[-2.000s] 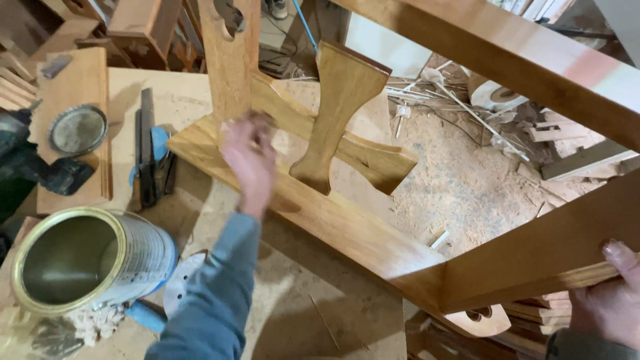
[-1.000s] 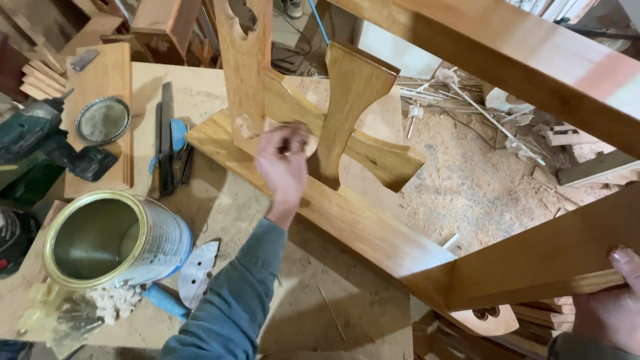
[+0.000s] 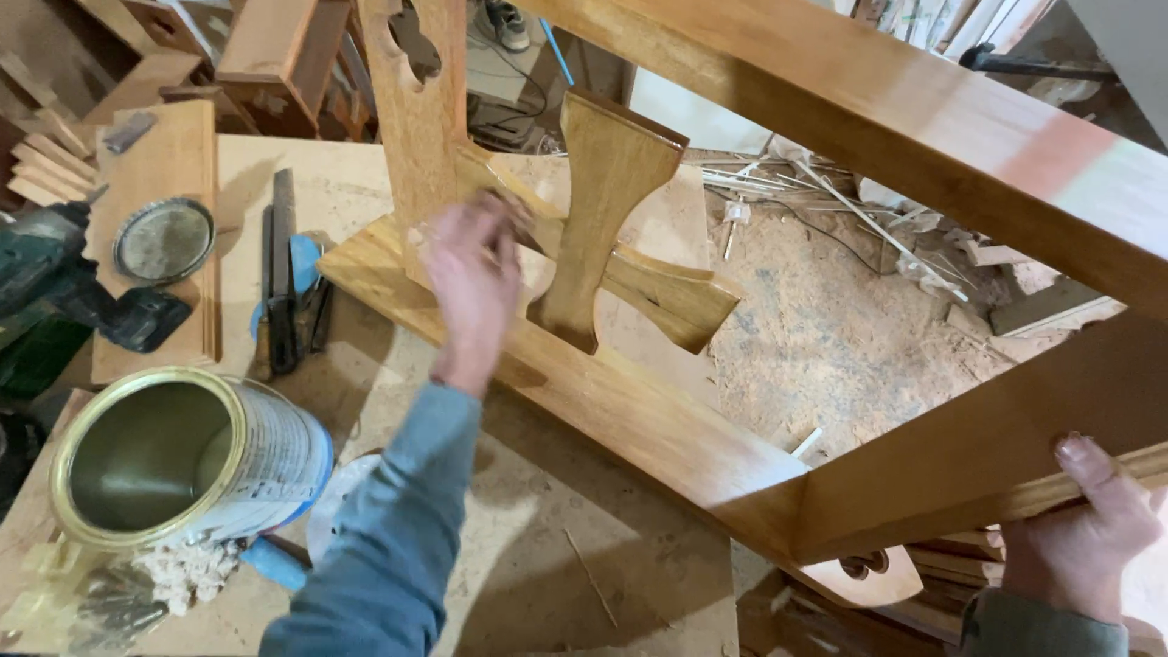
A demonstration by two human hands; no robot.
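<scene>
A varnished wooden frame point(image 3: 639, 411) lies tilted over the bench, with a curved, crossed wooden brace point(image 3: 602, 210) inside it and an upright board with a cut-out point(image 3: 424, 146) at its left. My left hand point(image 3: 479, 265) is blurred at the joint of that board and the brace, its fingers bent round a small brownish wad, perhaps a cloth. At the lower right, my right hand point(image 3: 1086, 520) grips the edge of the frame's end board point(image 3: 967, 438), thumb on top. An open metal can point(image 3: 274, 456) with liquid in it stands at the lower left.
On the bench point(image 3: 547, 547) are a file point(image 3: 285, 237), a round metal lid point(image 3: 164, 240) on a board, a cordless drill point(image 3: 82, 283) and a blue-handled brush point(image 3: 274, 561). Wooden pieces point(image 3: 283, 64) stand behind. Sawdust and thin strips cover the floor point(image 3: 803, 338).
My left hand has moved a little up along the brace joint since one second ago, still with the wad. My right hand keeps its hold on the end board.
</scene>
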